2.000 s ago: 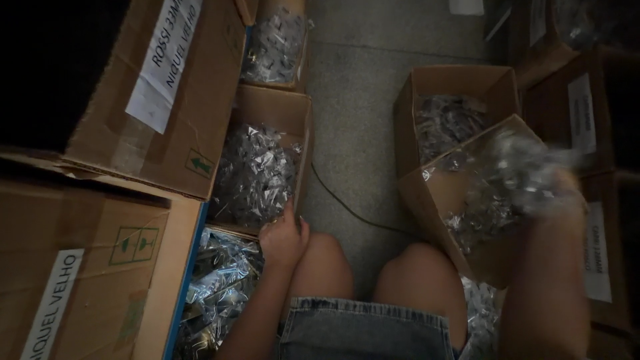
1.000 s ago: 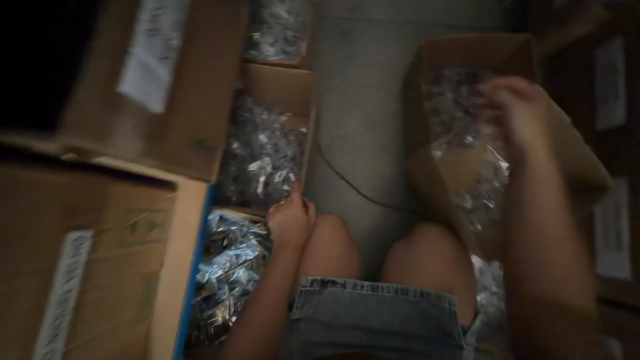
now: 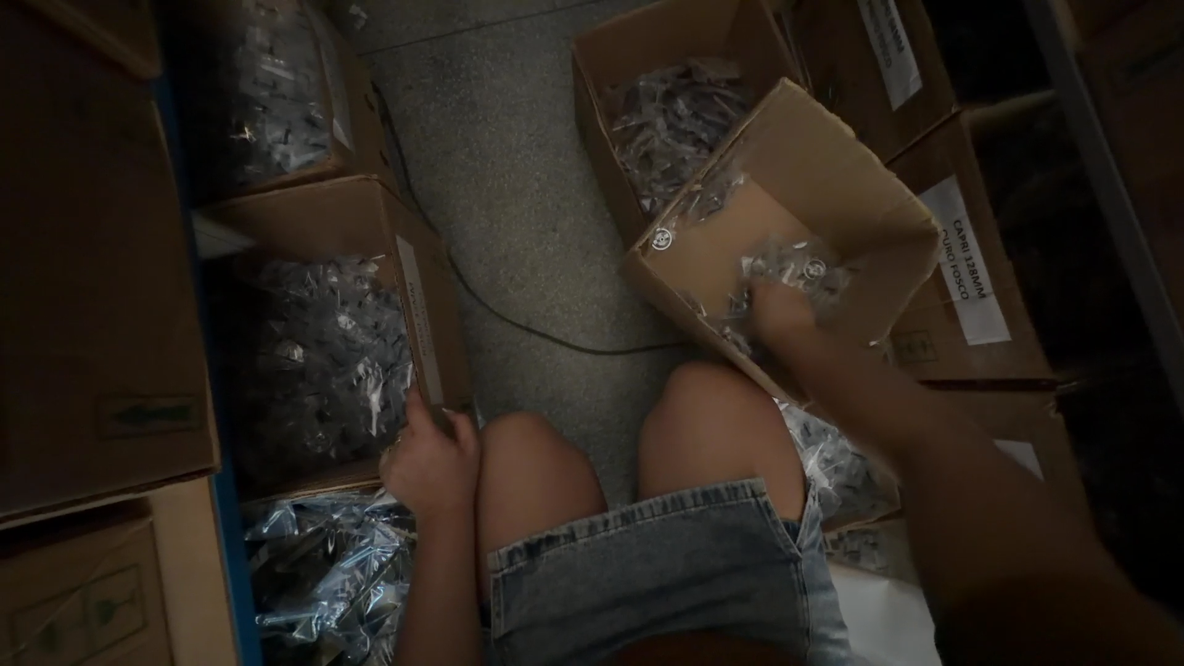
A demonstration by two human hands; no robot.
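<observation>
My right hand (image 3: 784,314) reaches down into a tilted open cardboard box (image 3: 869,176) at the right. Its fingers are at some clear plastic packets (image 3: 800,268), partly hidden, so whether it grips them is unclear. My left hand (image 3: 433,453) grips the near right edge of another open cardboard box (image 3: 439,324), its thumb and fingers on either side of the wall. That box holds a heap of small parts in clear plastic packets (image 3: 342,342).
Behind the tilted box stands an open box (image 3: 592,120) of packets. Another box of packets (image 3: 277,102) is at upper left. Shiny packets (image 3: 342,573) lie at lower left. A dark cable (image 3: 555,340) crosses the floor. Labelled cartons (image 3: 999,342) stack at right.
My right hand, earlier above the boxes at the right, is now down inside the tilted box. My left hand stays at the left box's edge. The view has swung to the right.
</observation>
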